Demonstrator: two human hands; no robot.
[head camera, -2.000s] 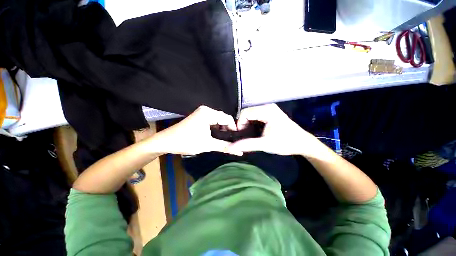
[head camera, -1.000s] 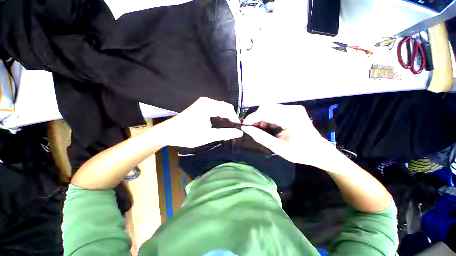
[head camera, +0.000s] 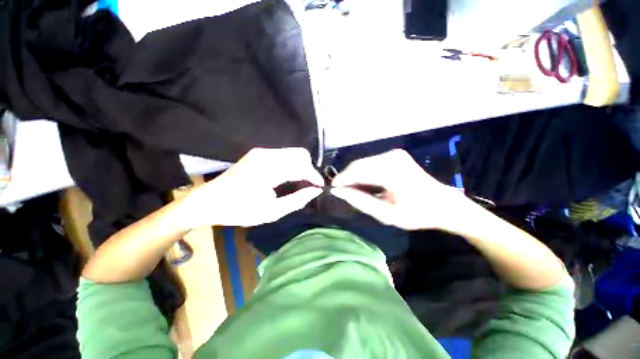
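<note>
A large dark garment fabric (head camera: 224, 84) lies on the white table left of centre and drapes over its front edge. A thin white-grey cord (head camera: 320, 119) runs along its right edge down to the hands. My left hand (head camera: 270, 186) and my right hand (head camera: 393, 189) meet just below the table edge. Both pinch the fabric's edge between thumb and fingers, fingertips almost touching. A small dark loop shows above the right fingertips. What exactly lies between the fingertips is too small to tell.
On the white table (head camera: 393, 105) lie a black phone (head camera: 425, 19), thread snips (head camera: 469, 55), red-handled scissors (head camera: 556, 56) and a small tan block (head camera: 516, 84). A blue bar (head camera: 455, 161) shows below the table edge. A wooden board with a blue stripe (head camera: 232, 266) is below left.
The hands have opened from a rounded shape to a fingertip pinch, wrists slightly farther apart. A small loop now shows above the fingertips. The view has shifted, so table items appear farther left and higher.
</note>
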